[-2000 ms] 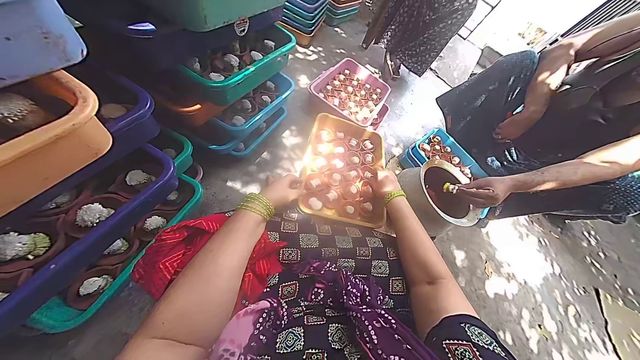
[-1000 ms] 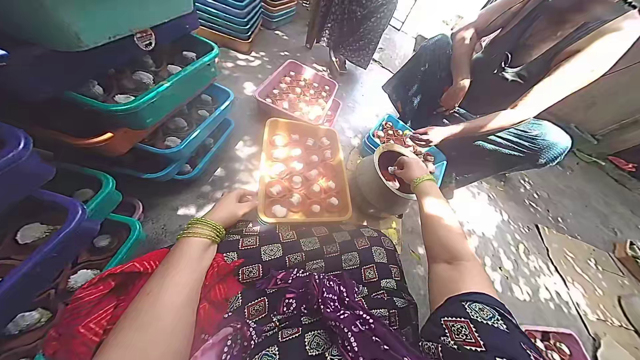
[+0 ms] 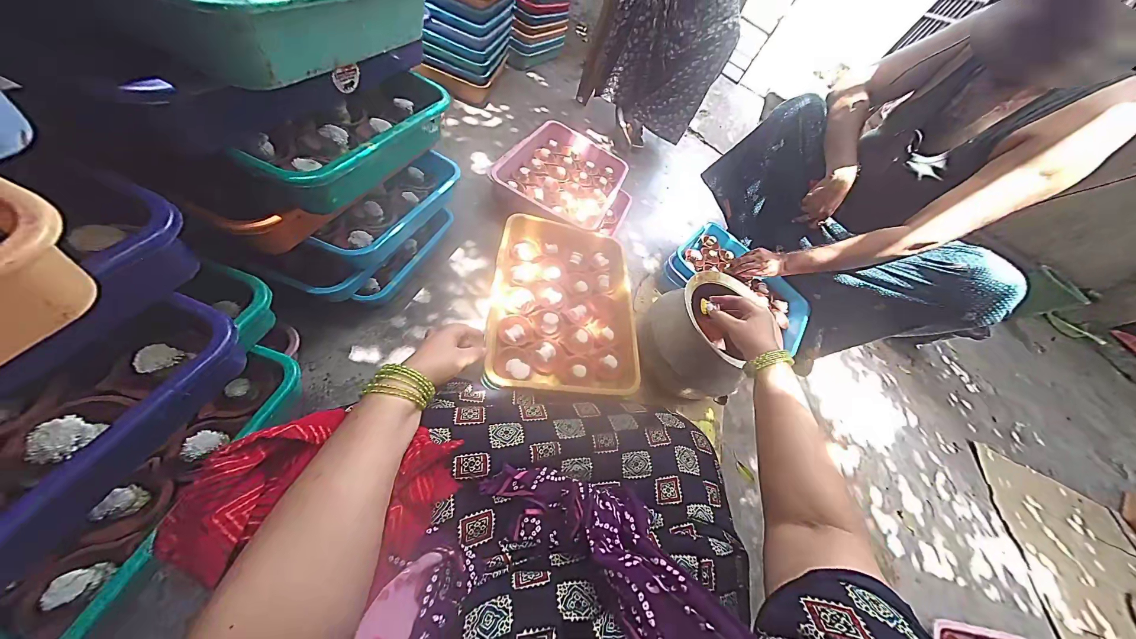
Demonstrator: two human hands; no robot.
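Observation:
A yellow-orange plastic tray lies just beyond my lap, filled with small round clay cups that hold whitish pieces. My left hand, with green bangles, is at the tray's lower left edge, fingers curled; whether it grips the rim is unclear. To the right stands a tilted metal pot with a wide mouth. Over that mouth my right hand pinches a small yellow object, too small to name. The pot's contents are mostly hidden. Against the pot's far side is a blue tray of clay cups.
Stacked plastic trays of clay cups with white lumps crowd the left. A pink tray of cups sits beyond mine. At right a seated person's hand reaches into the blue tray. Another person stands behind; empty-looking stacked trays are farther back.
The yellow-orange tray, held in both my hands two seconds ago, now lies before my lap. My right hand has moved from it to the pot. The seated person's hand has left the pot's mouth.

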